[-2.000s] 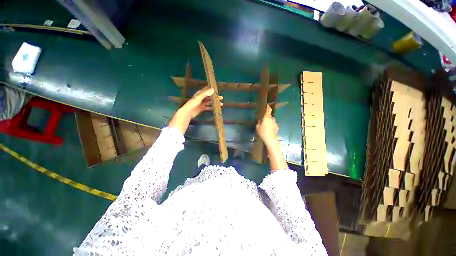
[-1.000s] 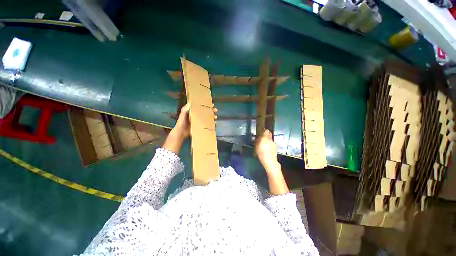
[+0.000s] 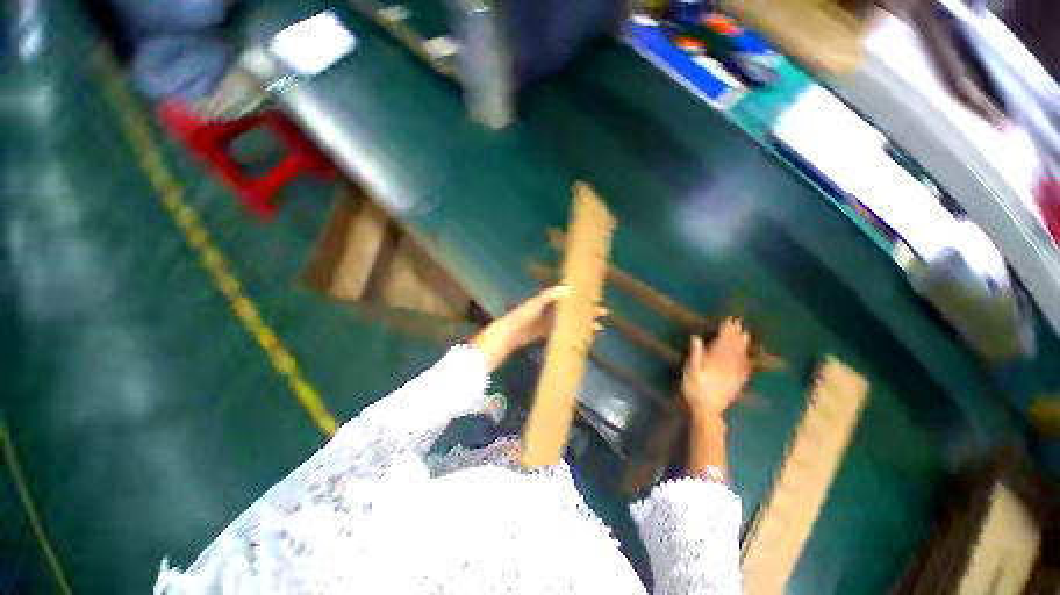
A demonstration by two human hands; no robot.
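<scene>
My left hand (image 3: pixel 537 325) holds a tan slotted divider strip (image 3: pixel 572 337), its broad face toward me and its slots along the right edge. Behind it a partly built partition grid (image 3: pixel 659 305) stands on the green bench, blurred and partly hidden by the strip and my hands. My right hand (image 3: pixel 718 370) lies over the right end of the grid with its fingers spread; whether it grips a strip there cannot be told. The working pile of strips (image 3: pixel 804 479) lies to the right of my right hand.
A stepped strip stockpile (image 3: pixel 1002 546) is at the lower right. An open carton (image 3: pixel 378 262) and a red stool (image 3: pixel 262 157) stand beyond the bench edge at left. A white pad (image 3: pixel 313 44) lies on the bench. A grey post (image 3: pixel 482 70) rises at the back. A person's clothing shows behind the stool.
The view has turned, so the bench now runs diagonally. The held strip remains in my left hand. My right hand has moved from the grid's near side up onto its right end, fingers spread.
</scene>
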